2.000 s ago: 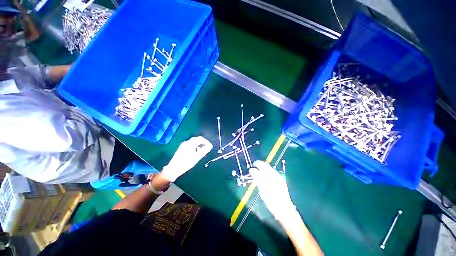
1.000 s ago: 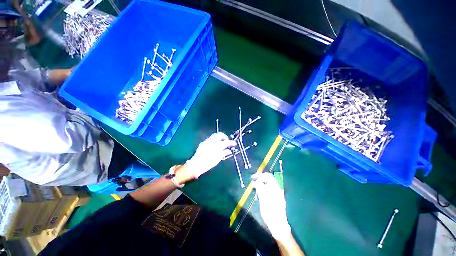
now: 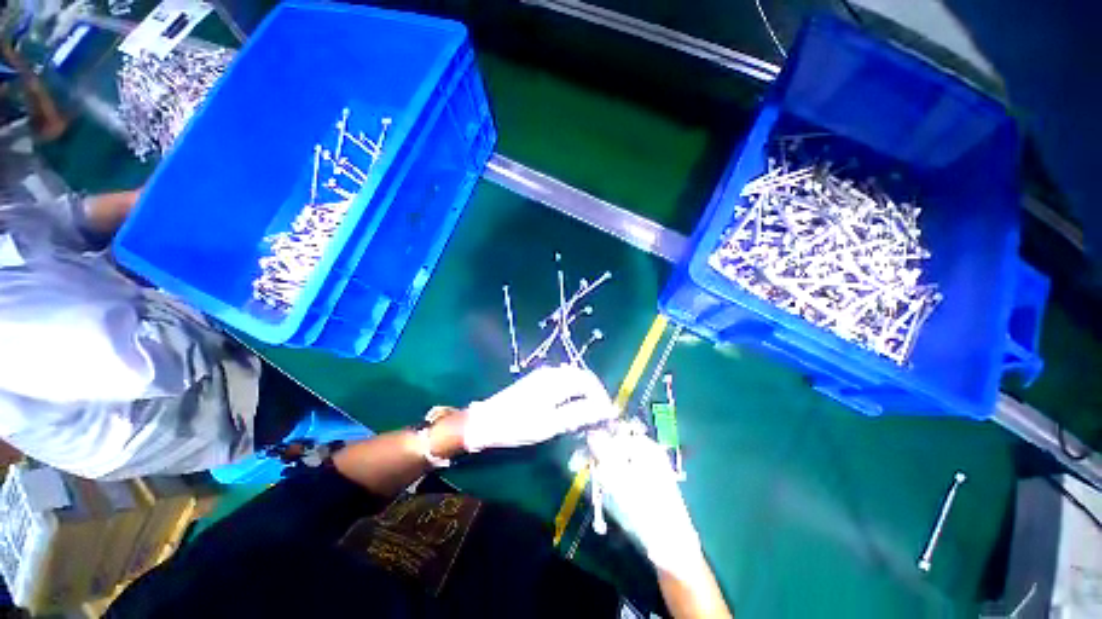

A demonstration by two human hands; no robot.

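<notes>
Thin whitish cable assemblies (image 3: 562,312) with small end connectors lie crossed in a loose pile on the green mat, just beyond my hands. My left hand (image 3: 544,406), white-gloved, reaches from the left, and its fingertips meet my right hand's. Whether it grips a cable is hidden. My right hand (image 3: 641,490), white-gloved, is closed around a few cable assemblies; one end (image 3: 599,525) sticks out below its fingers. A bright green piece (image 3: 665,423) lies beside a single cable, right of my right hand.
A blue bin (image 3: 450,181) with cables stands at the upper left, another heaped blue bin (image 3: 846,385) at the right. A metal rail (image 3: 586,208) runs between them. A yellow line (image 3: 641,363) crosses the mat. A lone cable (image 3: 943,522) lies far right. A person (image 3: 109,351) sits left.
My left hand has moved from the loose pile towards me and right, to my right hand. Cable ends now show below my right hand. The whole view has shifted slightly.
</notes>
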